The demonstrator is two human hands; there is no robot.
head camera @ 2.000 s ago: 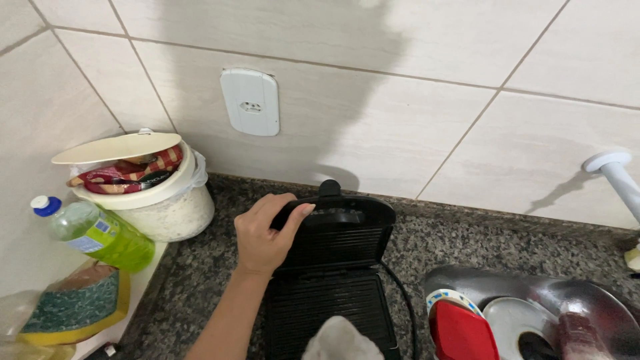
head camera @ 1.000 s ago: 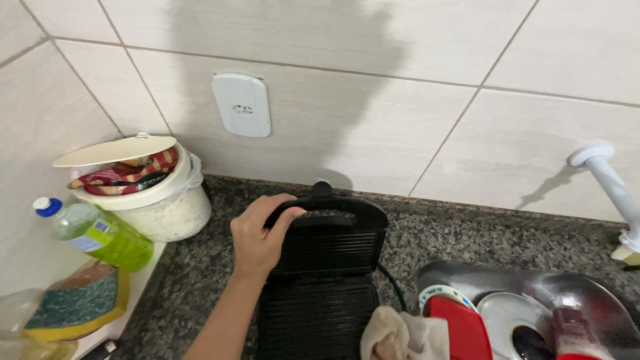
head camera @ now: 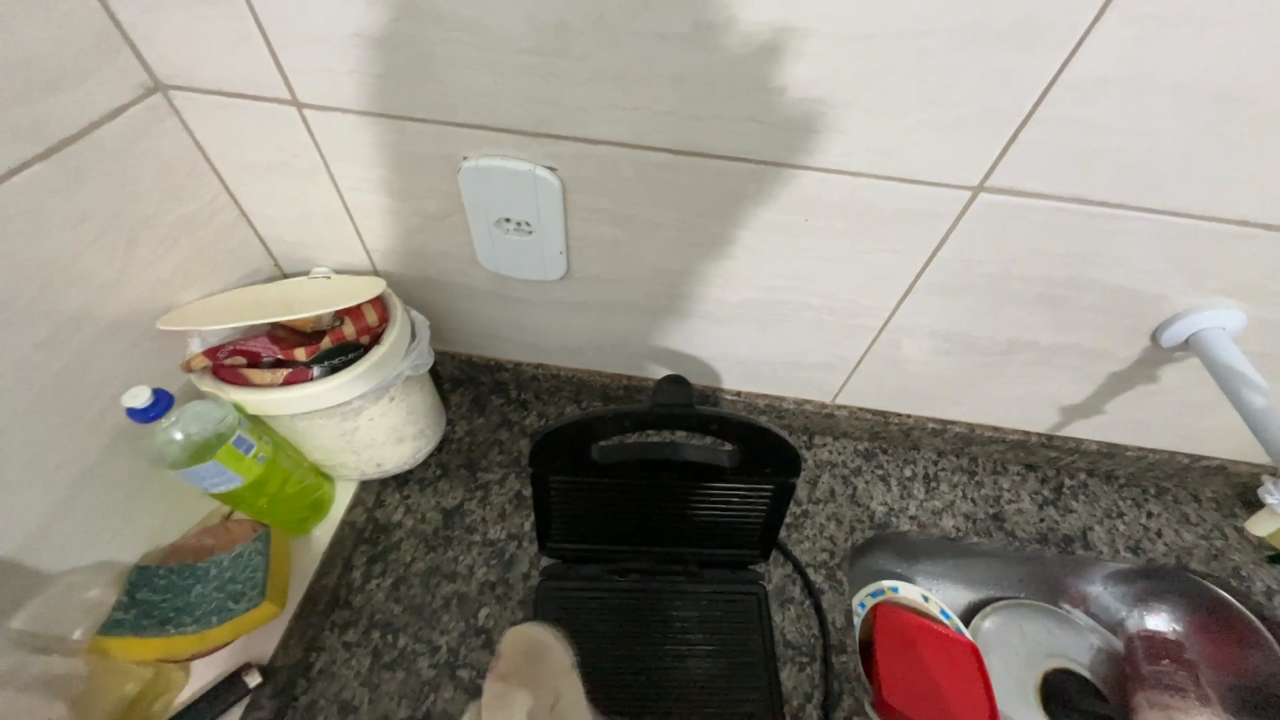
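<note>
A black electric contact grill (head camera: 665,570) stands with its lid raised on the granite counter, its ridged plates facing up and forward. A pale cloth (head camera: 535,672) rises at the bottom edge, over the left part of the lower plate. No skin shows around it, so whether a hand is under it cannot be told. Neither my left hand nor my right hand is visible. The grill's black cord (head camera: 815,610) runs down its right side.
At left are a lidded waste bin (head camera: 370,430), a bottle of green liquid (head camera: 260,470) and a sponge (head camera: 190,590). A steel sink (head camera: 960,560) at right holds a red container (head camera: 930,660) and a metal lid (head camera: 1030,640). A wall socket (head camera: 515,218) is above.
My left hand has let go of the grill's lid handle and left the view; the lid remains raised. The cloth has moved left from the grill's right side, where a fingertip showed at it.
</note>
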